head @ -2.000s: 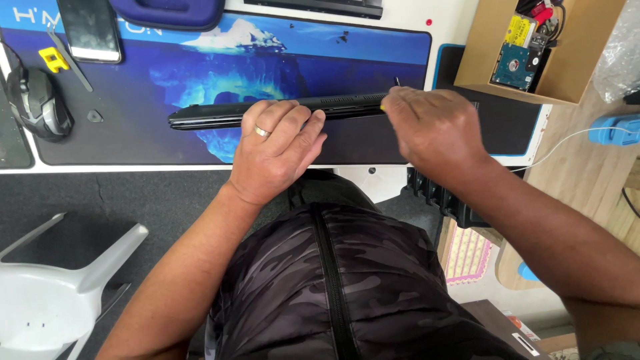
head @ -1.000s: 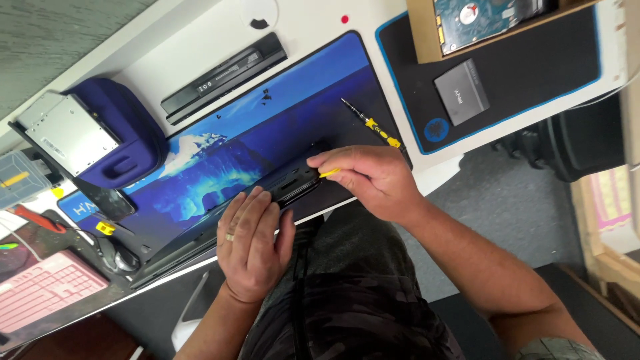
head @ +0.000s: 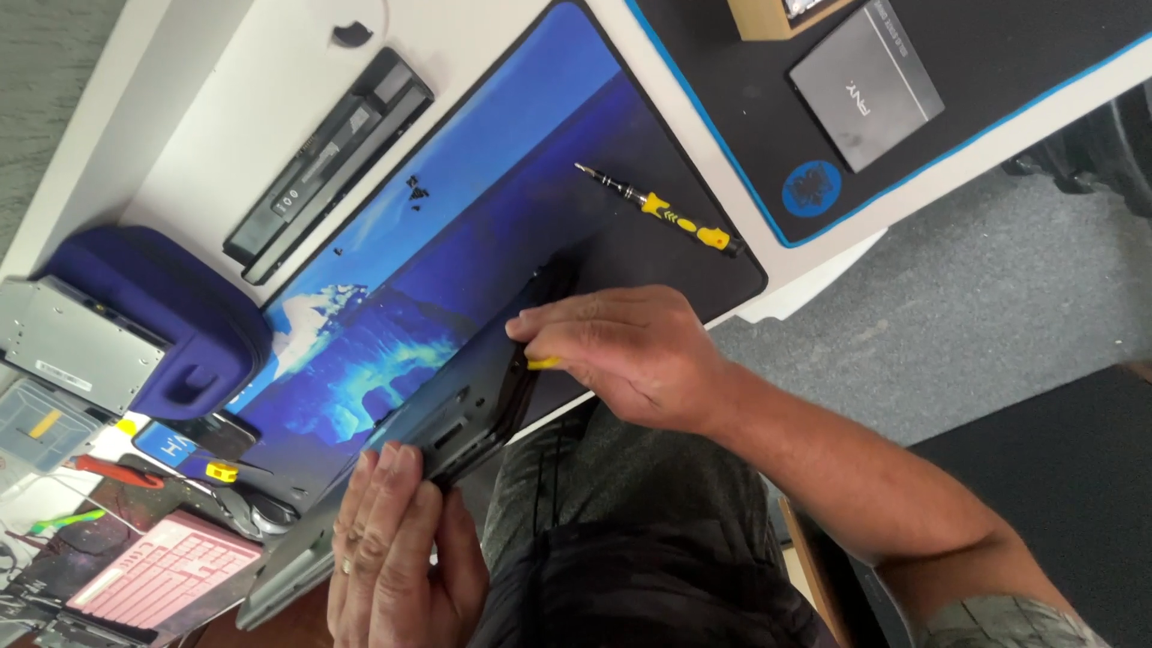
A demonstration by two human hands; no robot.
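Note:
A dark laptop (head: pixel 463 418) is tilted on its edge over the front of the printed desk mat. My left hand (head: pixel 400 549) grips its near edge, with the fingers across the case and the thumb on the other side. At the laptop's right corner, my right hand (head: pixel 621 351) pinches a small yellow tool (head: pixel 544 364) against the seam; most of the tool is hidden by the fingers. A yellow and black precision screwdriver (head: pixel 670 216) lies on the mat beyond my right hand. Small dark screws (head: pixel 417 193) are scattered near the mat's far edge.
Behind the mat lies a laptop battery (head: pixel 328 162). An optical drive (head: pixel 81 346) rests on a blue zip case (head: pixel 171 306) at the left, near a mouse (head: pixel 256 511) and a pink keyboard (head: pixel 166 571). A solid state drive (head: pixel 868 90) lies on the black mat (head: pixel 747 99) at the right.
The view has turned and moved closer. My right hand remains at the laptop's right end with the yellow tool, and my left hand still holds the case.

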